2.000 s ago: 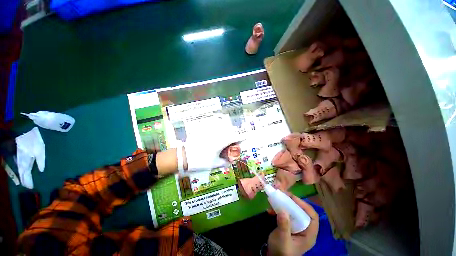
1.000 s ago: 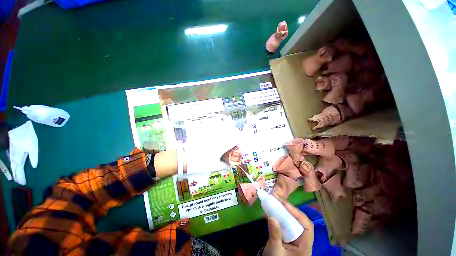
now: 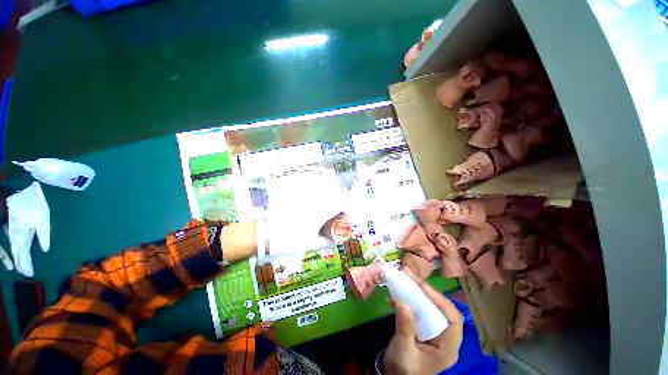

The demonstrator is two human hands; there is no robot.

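Observation:
My left hand (image 3: 297,212), in a white glove, holds a pink moulded part (image 3: 338,227) over the printed sheet (image 3: 322,320); its open end shows and the fingers blend into the glare. My bare right hand (image 3: 428,333) holds a white squeeze bottle (image 3: 416,304), its nozzle pointing up and left toward the held part, with a gap between them. Another pink part (image 3: 365,279) lies on the sheet by the nozzle. More pink parts lie at the sheet's right edge, spilling from the carton (image 3: 422,124).
A grey housing (image 3: 586,95) surrounds the carton at right. A lone pink part (image 3: 417,50) lies by its upper corner. A spare bottle (image 3: 60,173) and white glove (image 3: 28,223) lie at left. Blue items show at the top left edge.
The lone pink part on the green surface has moved right, toward the housing's corner. The bottle's nozzle swung toward the held part, then back slightly. My left hand keeps its hold.

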